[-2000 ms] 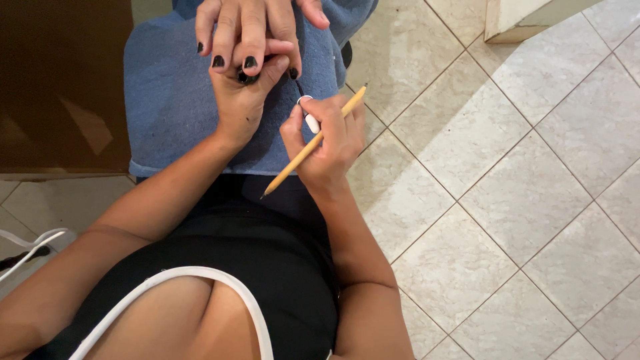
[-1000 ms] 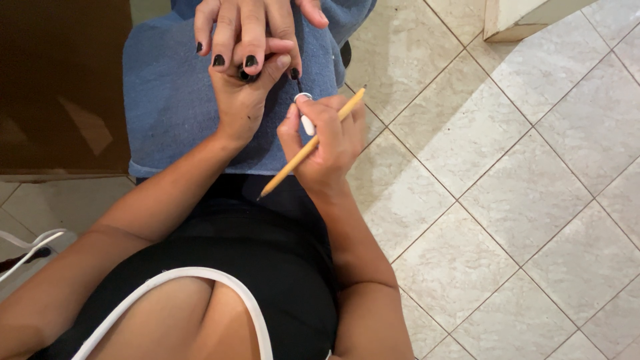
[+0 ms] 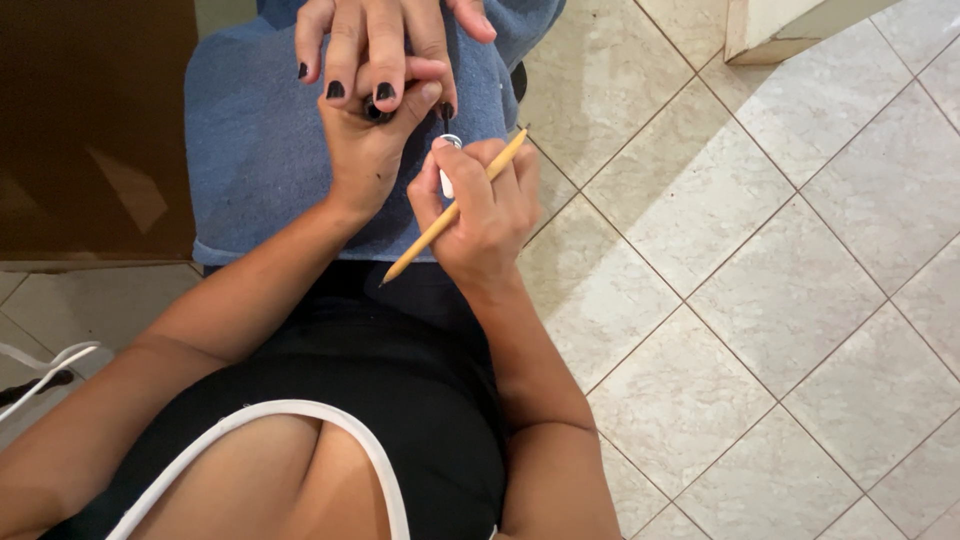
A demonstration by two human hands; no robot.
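Observation:
My left hand [image 3: 367, 142] is under another person's hand [image 3: 390, 37], whose nails carry black polish. A small dark nail polish bottle [image 3: 377, 111] sits in my left palm, mostly hidden by the fingers. Between the thumb and fingers of my right hand [image 3: 484, 206] is a nail polish brush by its white cap [image 3: 447, 182]; its dark tip meets the nail of the person's index finger. A thin wooden stick [image 3: 420, 244] with dark tips at both ends lies slantwise through my right fingers.
A blue towel [image 3: 255, 150] lies beneath the hands. Dark brown furniture [image 3: 90, 135] stands at the left, a pale block-like corner [image 3: 772, 34] at the upper right. White cords [image 3: 56, 365] are at the lower left, and floor tiles [image 3: 787, 300] at the right.
My right hand and the brush have shifted slightly at the person's index fingernail. My left hand and the person's hand stay about where they were.

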